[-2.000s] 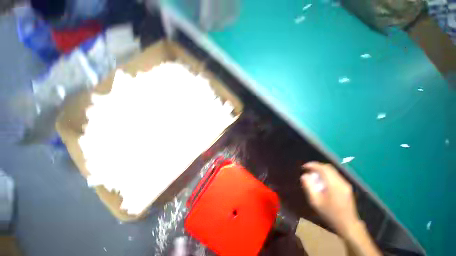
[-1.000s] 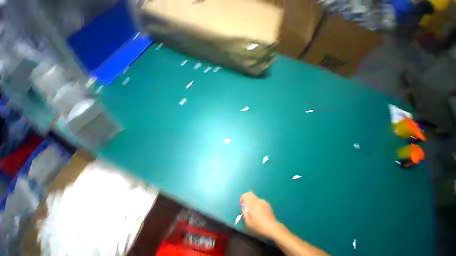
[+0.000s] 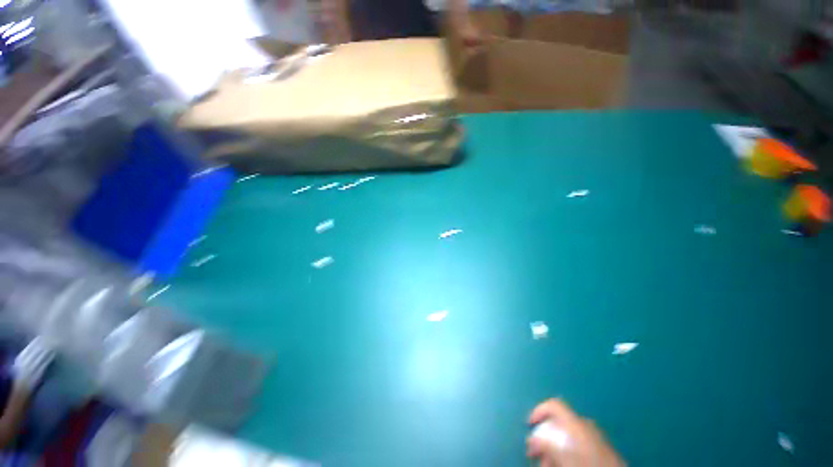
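My right hand (image 3: 577, 442) is at the bottom edge, right of centre, partly cut off and blurred. Its fingers are curled around a small white piece (image 3: 551, 436), over the near part of the green table (image 3: 493, 274). My left hand is not in view. A row of blurred whitish-grey open boxes (image 3: 205, 374) stands along the table's left side. White strips (image 3: 224, 451) in a brown carton show at the bottom left, mostly cut off.
A long brown wrapped bundle (image 3: 320, 109) lies at the back left. A blue panel (image 3: 137, 196) is at the left. Two orange-yellow objects (image 3: 776, 158) are at the far right. White scraps dot the table. A person in dark clothing (image 3: 391, 20) stands behind; another person's hand (image 3: 35, 363) shows lower left.
The view has swung from the strip carton and red stool up across the table. The stool has left the picture. My right hand is now lower in the frame, its fingers still curled.
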